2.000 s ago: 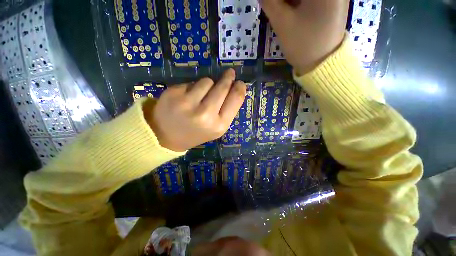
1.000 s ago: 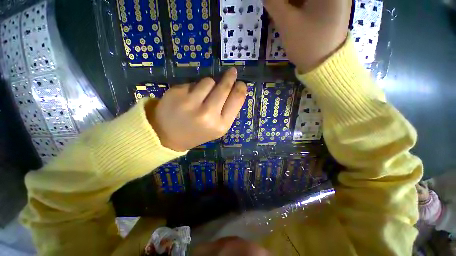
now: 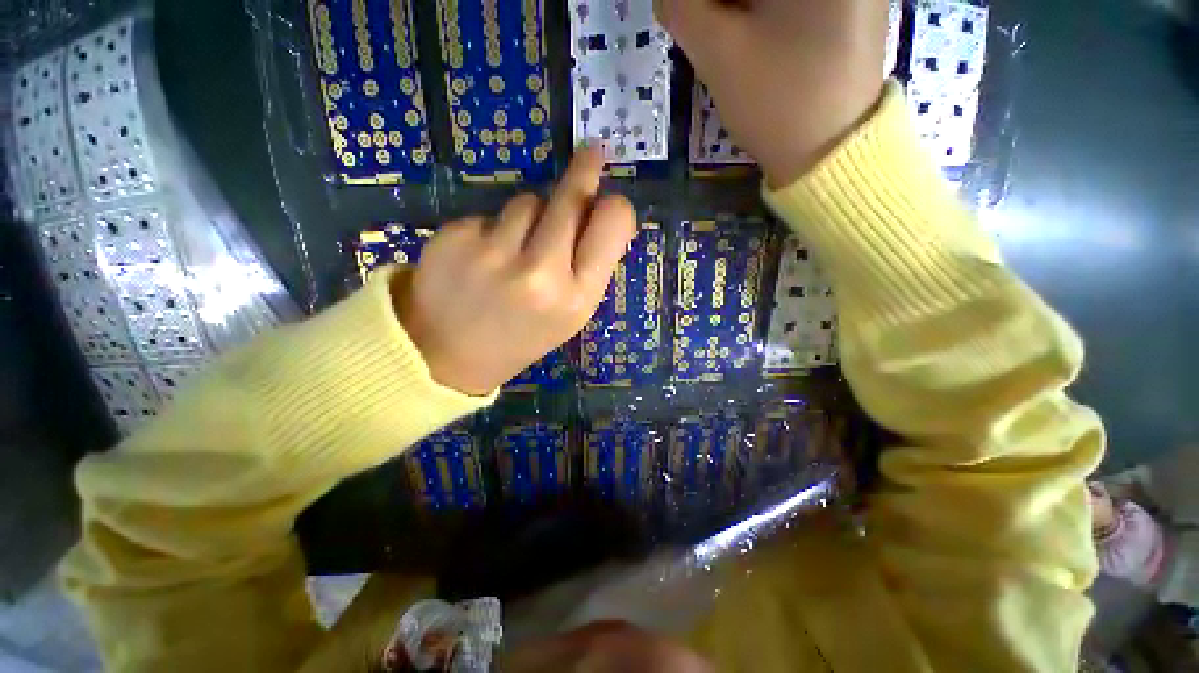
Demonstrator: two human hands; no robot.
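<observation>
A white dotted adhesive pad (image 3: 618,92) covers a board in the tray's top row. My left hand (image 3: 513,283) is over the middle row, index finger extended with its tip at the pad's lower edge. Its other fingers are bent and its thumb is hidden; I see nothing held. My right hand (image 3: 796,79) is at the top edge, over the column to the right; its fingertips are cut off or hidden. Bare blue circuit boards (image 3: 493,92) lie to the left in the clear tray (image 3: 526,197).
White sticker sheets (image 3: 125,250) on shiny film lie at the left. Another covered board (image 3: 944,86) is at the top right. Glossy clear film (image 3: 769,519) glares at the tray's near edge. Part of another person, a pink sleeve (image 3: 1133,542), shows at the lower right.
My left index fingertip has moved up from just below the white pad onto its lower edge. My right hand has shifted slightly left. The tray has shifted slightly in view.
</observation>
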